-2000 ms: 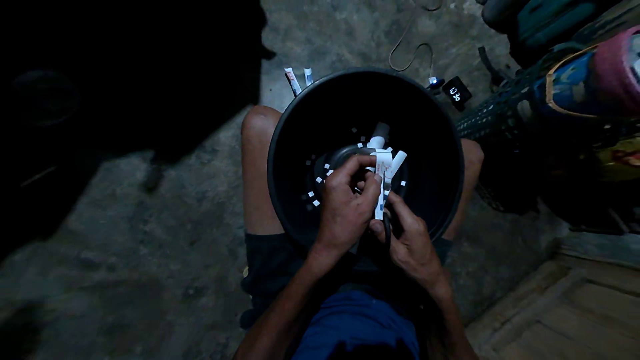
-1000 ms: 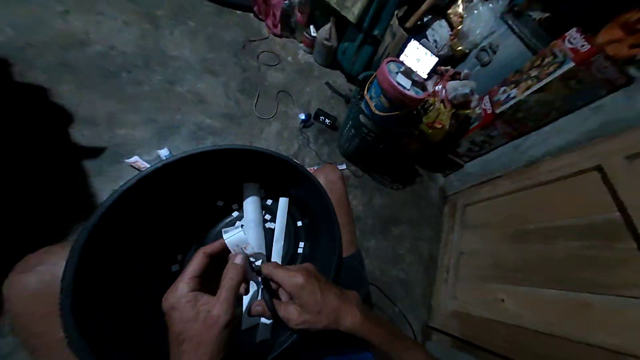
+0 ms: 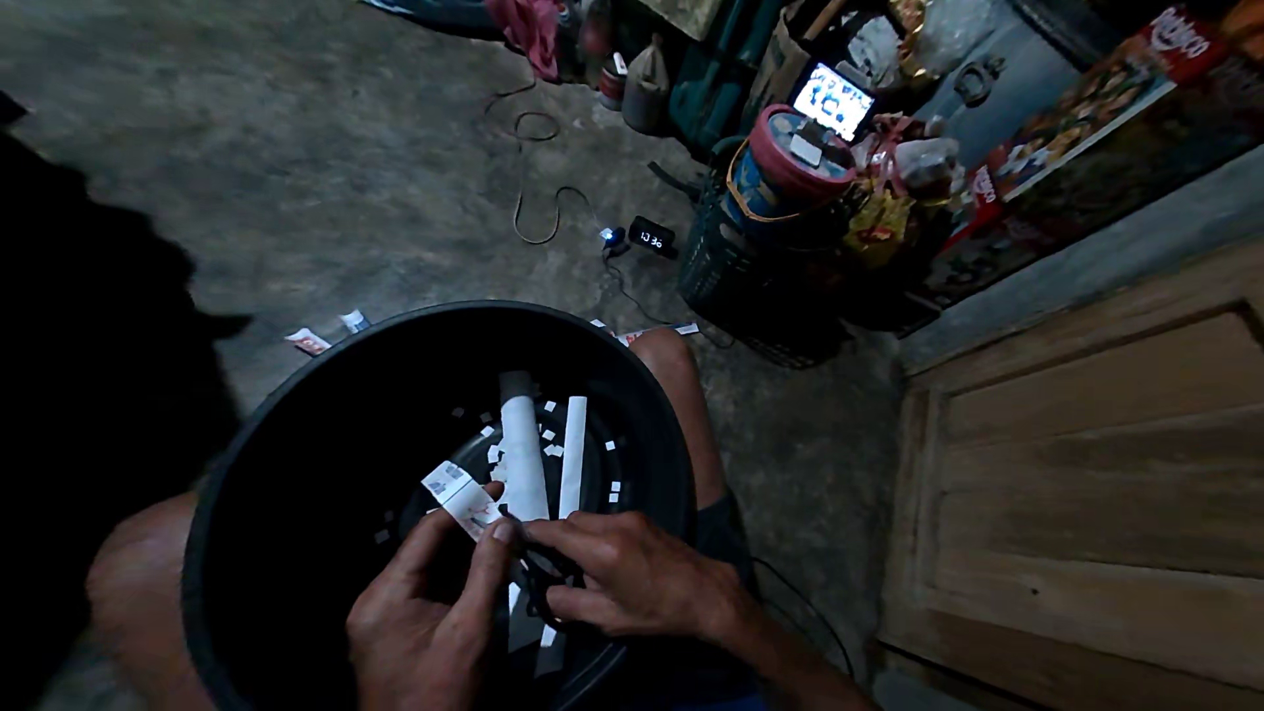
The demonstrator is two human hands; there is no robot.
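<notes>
Between the thumb and fingers of my left hand (image 3: 434, 602) is a small printed paper strip (image 3: 462, 499), tilted over a large black tub (image 3: 212, 513). My right hand (image 3: 632, 583) grips dark-handled scissors (image 3: 538, 583); their tips lie by the strip's lower end and are partly hidden by my fingers. Beyond both hands, a rolled white paper (image 3: 523, 459) and a narrow white paper strip (image 3: 574, 454) lie inside the tub. Small cut paper squares (image 3: 553, 451) are scattered around them. More paper pieces show below my right hand.
Paper pieces (image 3: 308, 342) lie outside the tub's far rim. A cable (image 3: 538, 237) and a small lit digital clock or device (image 3: 652, 237) are on the concrete floor. A bucket (image 3: 790, 163) with a lit screen (image 3: 832, 101) stands beyond. A wooden door (image 3: 1066, 464) is at right.
The view has swung toward the door side since the oldest frame. Both hands stay together over the tub, with the paper strip still in the left and the scissors in the right.
</notes>
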